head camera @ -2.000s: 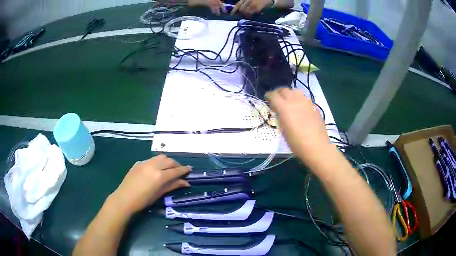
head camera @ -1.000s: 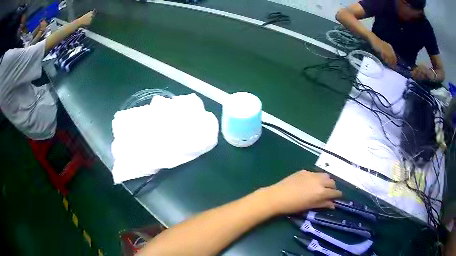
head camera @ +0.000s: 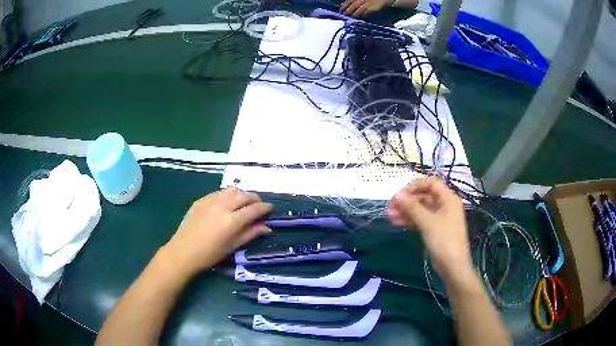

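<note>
Several black-and-lavender pens lie in a row on the green bench. My left hand (head camera: 226,221) is at the row's far end, its fingers closed on the left, tip end of the farthest pen (head camera: 314,220), hiding that tip. The second pen (head camera: 304,255) also lies dark face up; the nearest pen (head camera: 317,324) shows its pale lavender side. My right hand (head camera: 432,206) is raised near the white board's front edge, fingertips close together beside clear strands (head camera: 354,203). Whether it holds a strand cannot be told.
White board (head camera: 290,128) with black box (head camera: 381,74) and tangled leads beyond the pens. Light-blue cylinder (head camera: 115,169) and white cloth (head camera: 57,219) left. Clear coils (head camera: 496,260), scissors (head camera: 550,301), cardboard tray (head camera: 577,250) right. Grey post (head camera: 540,108); blue bin (head camera: 496,44); another person's hand (head camera: 365,7) far side.
The view swung left and came back. My right hand, over the black box's near end two seconds ago, is now nearer me. Clear strands spread more over the board; my left hand stays at the farthest pen.
</note>
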